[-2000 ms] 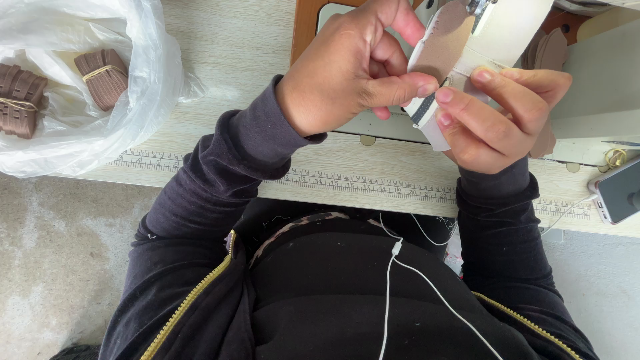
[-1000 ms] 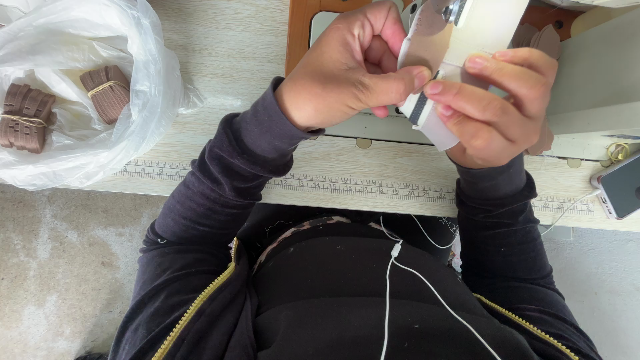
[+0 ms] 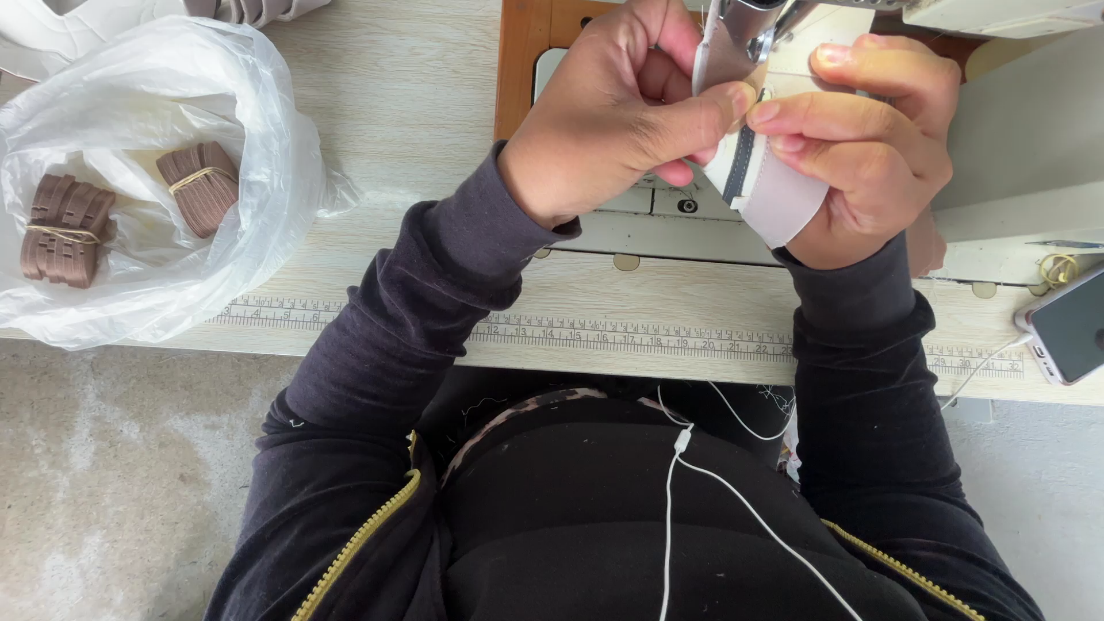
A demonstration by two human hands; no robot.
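Note:
Near the top of the head view, my left hand (image 3: 621, 121) pinches the left edge of a stitched shoe upper piece (image 3: 789, 198), pale with a dark strip. My right hand (image 3: 862, 147) grips the same piece from the right, its fingertips close to my left thumb beside the strip. The far part of the piece lies at the metal presser foot (image 3: 761, 43) of a sewing machine; whether the foot presses on it I cannot tell. The machine's bed plate (image 3: 621, 222) shows below my hands.
A plastic bag (image 3: 285, 164) at the left holds brown strap bundles (image 3: 203, 190) tied with bands. A ruler tape (image 3: 604, 338) runs along the table's front edge. At the far right lies a phone (image 3: 1074, 328) with a white cable. The machine's body (image 3: 1022, 147) stands right of my hands.
Both hands still hold the piece, which has turned slightly near the presser foot. The view has shifted a little, showing more of the left side of the table.

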